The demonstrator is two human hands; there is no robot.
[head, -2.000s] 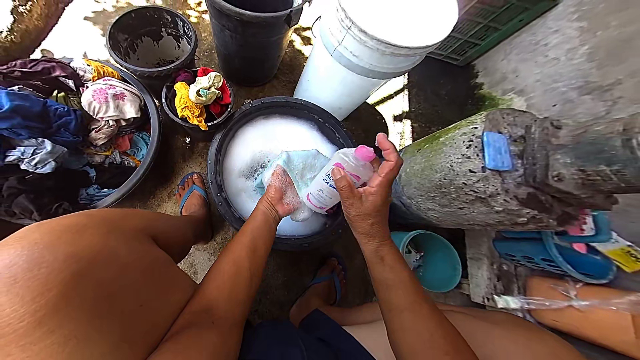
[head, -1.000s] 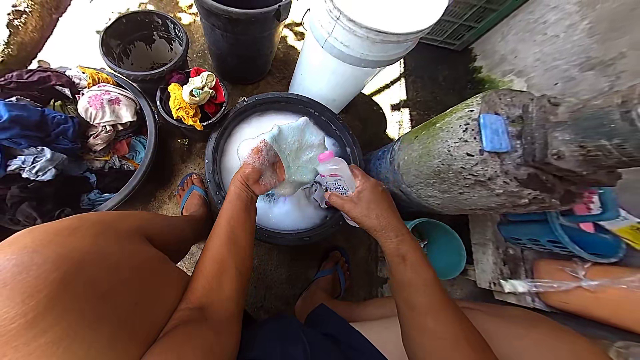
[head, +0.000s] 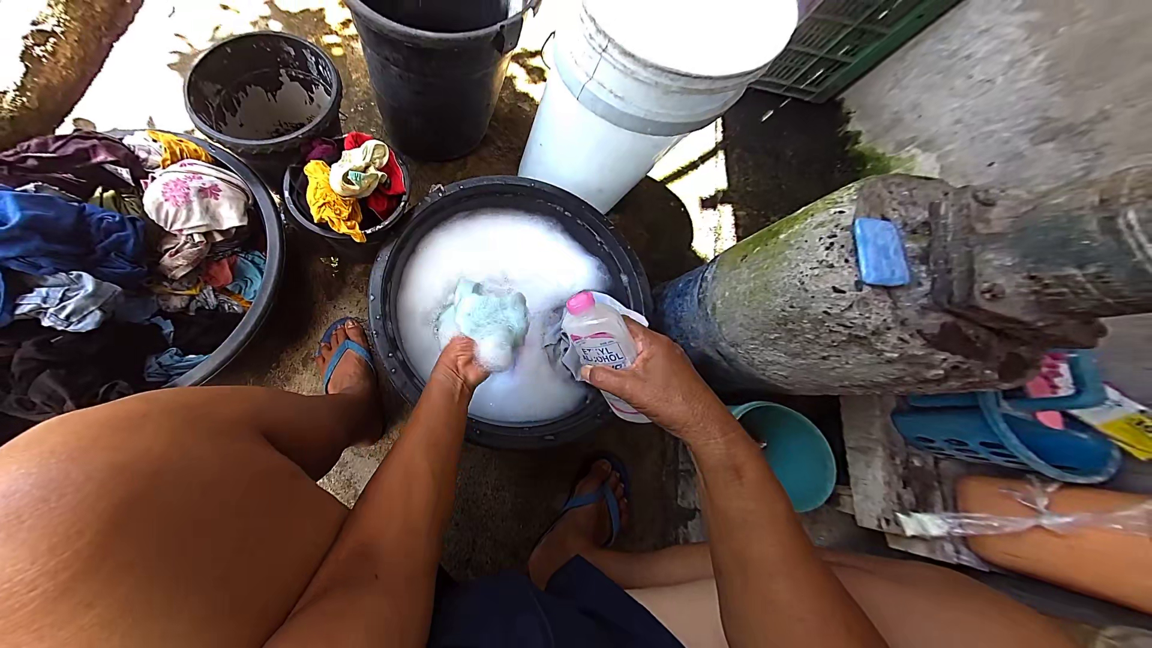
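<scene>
A round black basin (head: 630, 270) full of white suds (head: 504, 243) stands between my feet. My left hand (head: 461, 362) grips a pale green, foam-covered cloth (head: 486, 315) over the suds. In my right hand (head: 655, 378) is a clear plastic alcohol bottle (head: 601, 346) with a pink cap, held at the basin's right side. A greyish wet cloth (head: 569, 353) lies against the bottle's left side; whether my right fingers also hold it is hard to tell.
At left, a large black tub (head: 270, 261) holds heaped clothes. Beyond the basin stand a small black pail (head: 297, 211) of clothes, black buckets (head: 432, 81) and a white bucket (head: 585, 135). At right are a concrete post (head: 792, 270) with a blue bar (head: 881, 252), a teal pail (head: 796, 459) and a blue basket (head: 1035, 432).
The pale green cloth, spread out a second ago, is now bunched up in my left hand. The bottle, tilted with its cap toward the upper right two seconds ago, now has its cap toward the upper left.
</scene>
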